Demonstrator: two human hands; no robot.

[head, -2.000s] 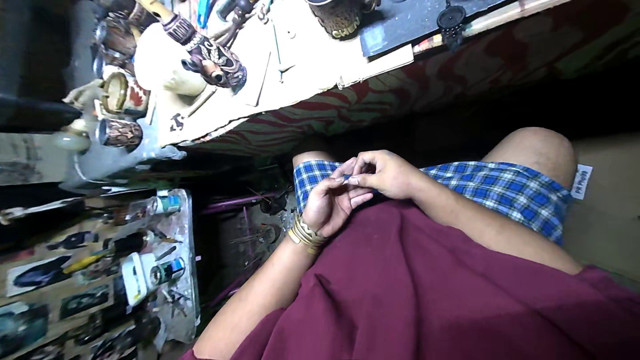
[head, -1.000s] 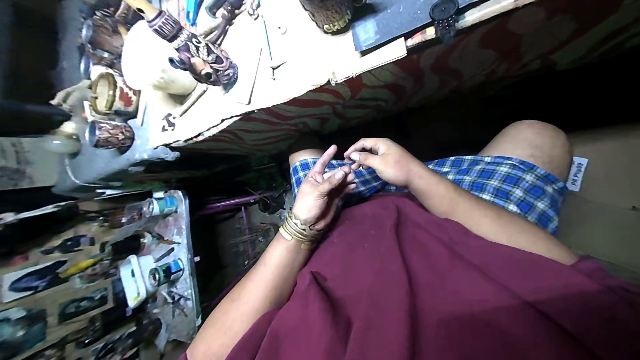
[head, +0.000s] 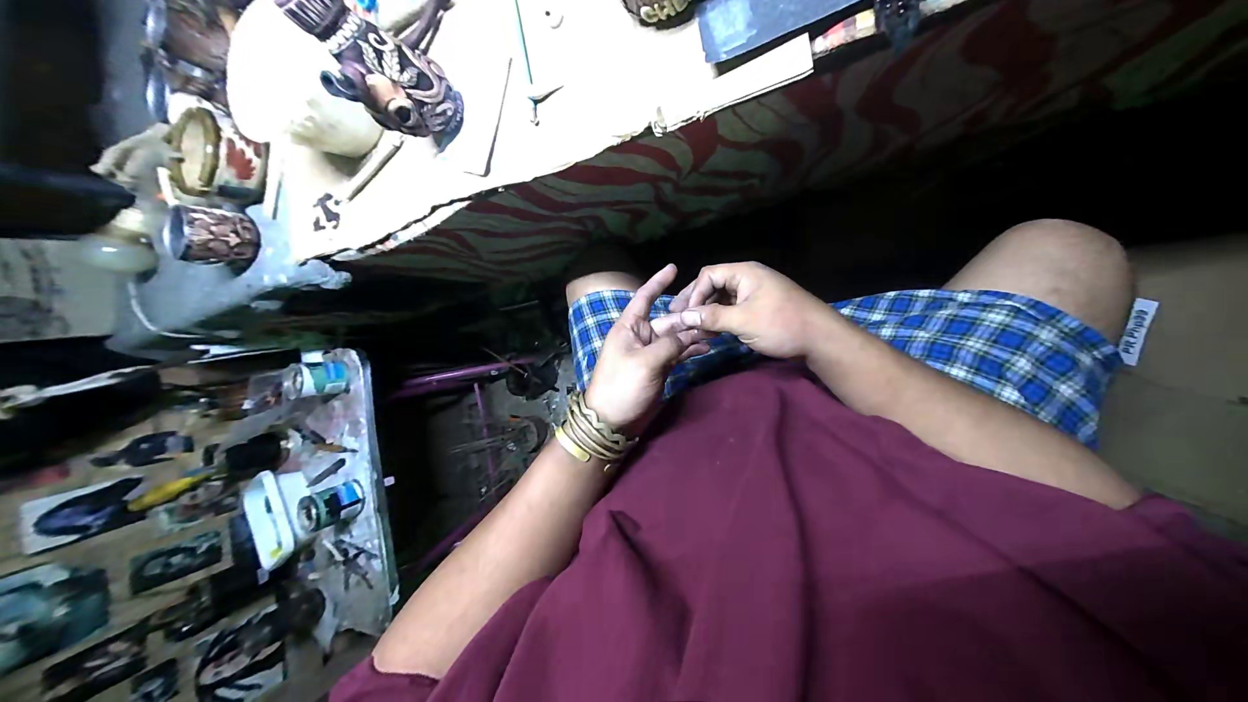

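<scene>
Over the lap in blue plaid shorts (head: 985,356), my two hands meet in front of a maroon shirt (head: 721,546). My left hand (head: 639,356), with several gold-coloured bracelets (head: 592,432) at its wrist, is turned palm up, one finger raised and the others bent. The thumb and bent fingers of my right hand (head: 746,304) touch or nearly touch the left fingertips. Whether something small lies between the fingers cannot be made out. The nearest objects are on the worktable, beyond both hands.
The pale worktable (head: 595,107) bears a carved dark figure (head: 400,88), a thin green-handled tool (head: 526,49) and a dark blue slab (head: 760,24). Carved cups (head: 219,234) stand at its left. A lower table at left holds small cans (head: 331,505), pictures and tools. Red-patterned cloth (head: 780,136) hangs down.
The fingers of my left hand have spread, one now pointing up, since the earliest frame. My right hand stays close against them, its fingers slightly shifted.
</scene>
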